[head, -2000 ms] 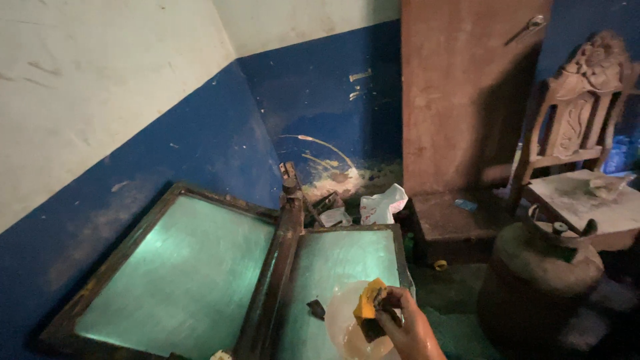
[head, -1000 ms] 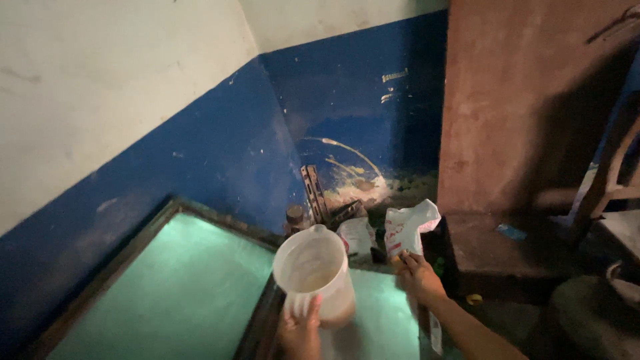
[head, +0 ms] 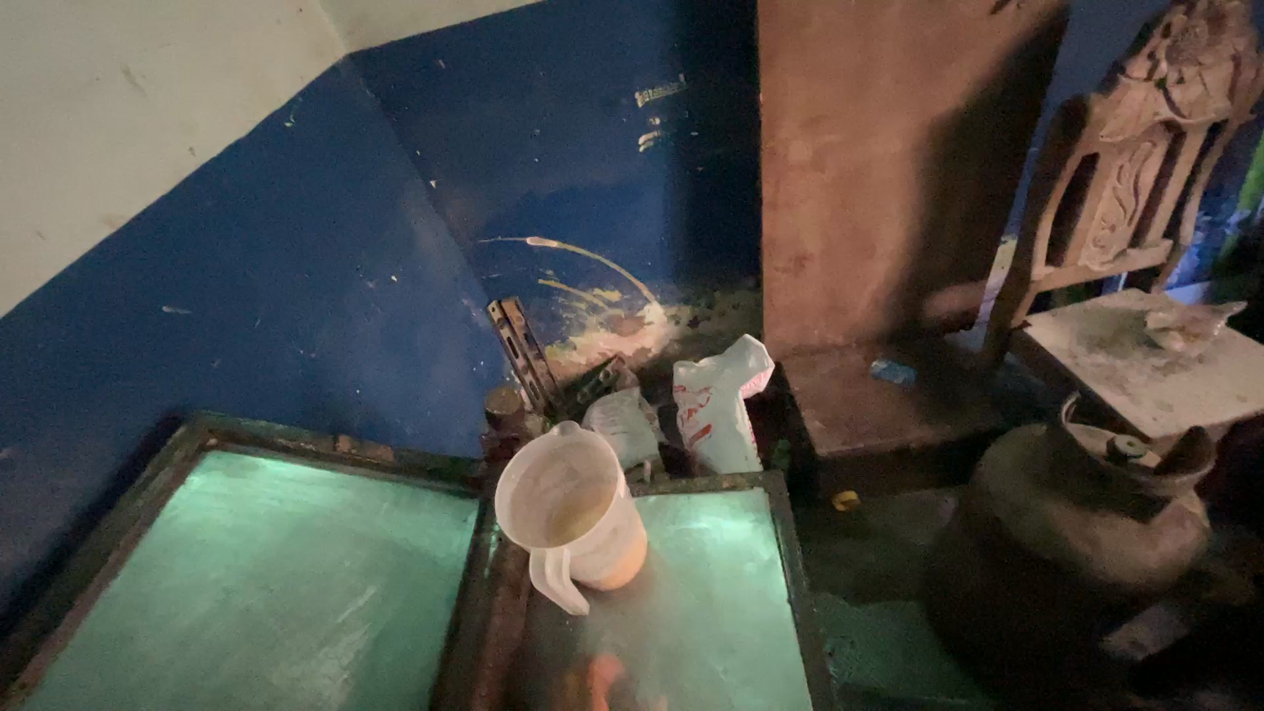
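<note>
A translucent plastic measuring jug (head: 573,513) stands over the far left part of the right glass panel (head: 721,612), by the dark frame bar between the two panels. Its handle points toward me, and a little cloudy content shows inside. The left glass panel (head: 286,583) lies beside it in a dark frame. Neither my left hand nor my right hand can be made out. A blurred orange patch shows at the bottom edge, below the jug; whether it is fingers or a reflection is unclear. Behind the jug, a crumpled white bag with red print (head: 721,410) stands upright.
Another pale bag (head: 624,427) and a slotted metal bar (head: 523,351) are in the corner by the blue wall (head: 296,267). At right are a brown ledge (head: 869,415), a gas cylinder (head: 1066,533) and a carved wooden chair (head: 1126,217). A small yellow thing (head: 845,501) lies on the floor.
My left hand has let go of the jug's handle and left view. My right hand, at the white bag one second ago, is also gone. The yellow sponge-like piece held earlier is out of sight.
</note>
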